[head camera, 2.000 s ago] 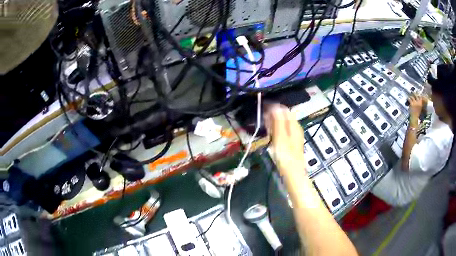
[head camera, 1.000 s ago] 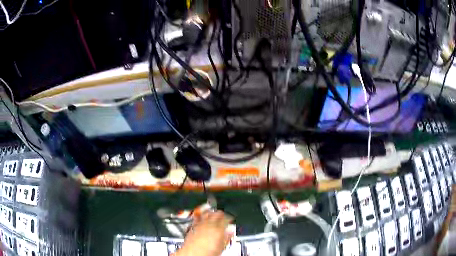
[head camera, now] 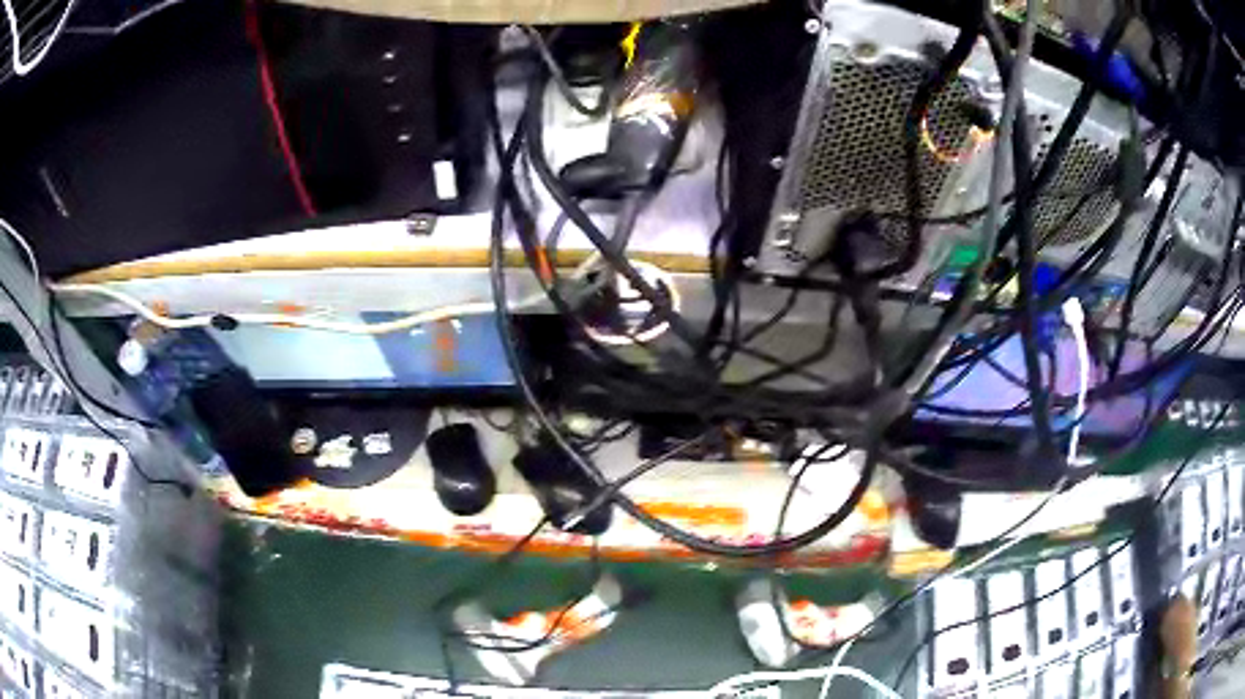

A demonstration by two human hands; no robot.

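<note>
Neither of my hands is in view. The top edge of a clear blister tray (head camera: 410, 683) shows at the bottom edge, with the rest cut off. Behind it on the green mat lie two white scanner-like things wrapped in orange-red tape, one left of centre (head camera: 535, 628) and one right of centre (head camera: 815, 621). A pale cable (head camera: 819, 675) loops over the bottom. White handheld units (head camera: 1008, 612) sit in trays at the right, and more units (head camera: 79, 542) in a tall tray stack at the left.
A ledge with orange-red tape (head camera: 683, 515) crosses behind the mat. Two black mice (head camera: 462, 468) and a dark keyboard lie there. Black cables (head camera: 526, 273) hang in front of a metal PC case (head camera: 874, 150) and the monitors (head camera: 410, 350). A blurred skin-toned part of someone shows at the right (head camera: 1177, 632).
The view has swung left and tilted up. My hand, over the left taped thing one second ago, is out of the picture. The nearest tray has sunk to the bottom edge.
</note>
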